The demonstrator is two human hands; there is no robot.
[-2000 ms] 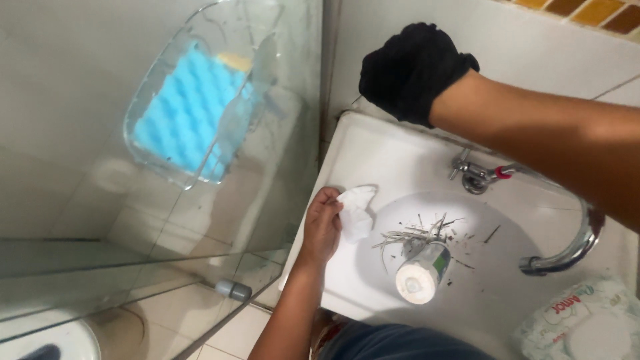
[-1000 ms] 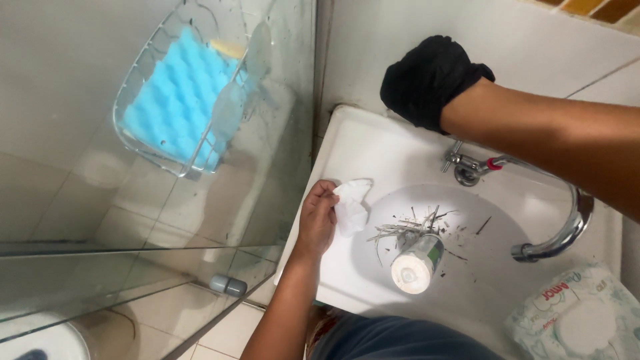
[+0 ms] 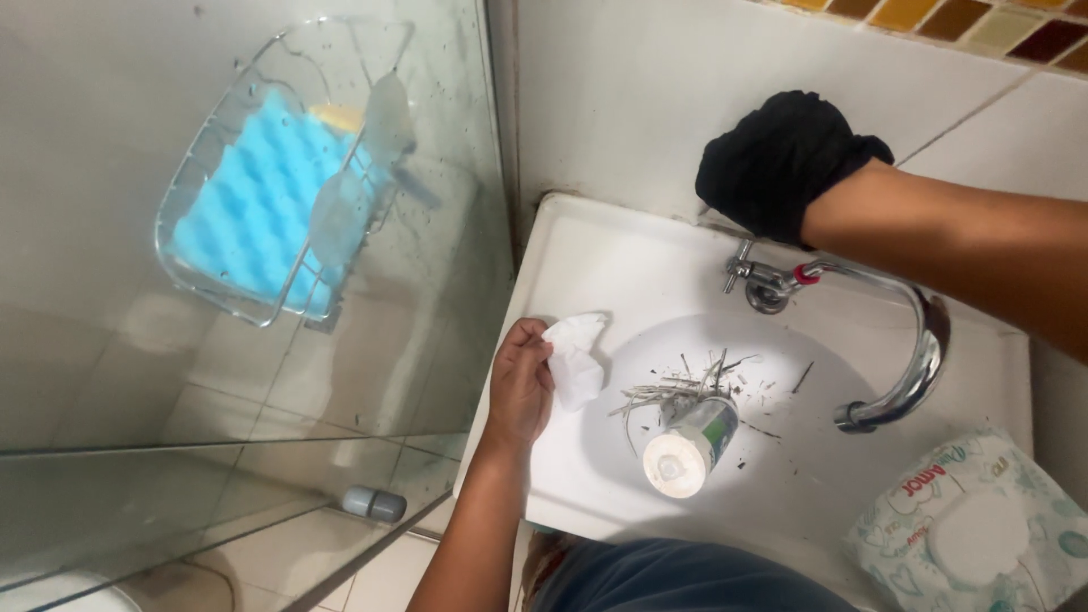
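Observation:
My left hand (image 3: 523, 387) pinches a crumpled white wipe (image 3: 578, 361) over the left rim of the white sink (image 3: 565, 242). My right hand (image 3: 778, 166) is wrapped in black cloth, against or close to the tiled wall above the tap; its fingers are hidden, so I cannot tell what it holds. A bottle or can with a white base and partly green label (image 3: 680, 459) lies tilted in the basin. Thin sticks or strips (image 3: 671, 391) and dark bits lie scattered around its far end.
A chrome tap (image 3: 926, 340) curves over the basin's right side. A wipes packet (image 3: 918, 535) rests at the lower right. Left stands a glass panel (image 3: 425, 340); a wire basket (image 3: 200, 144) with a blue foam sponge (image 3: 263, 204) shows there. A grey cylindrical fitting (image 3: 374, 504) sits low on the glass.

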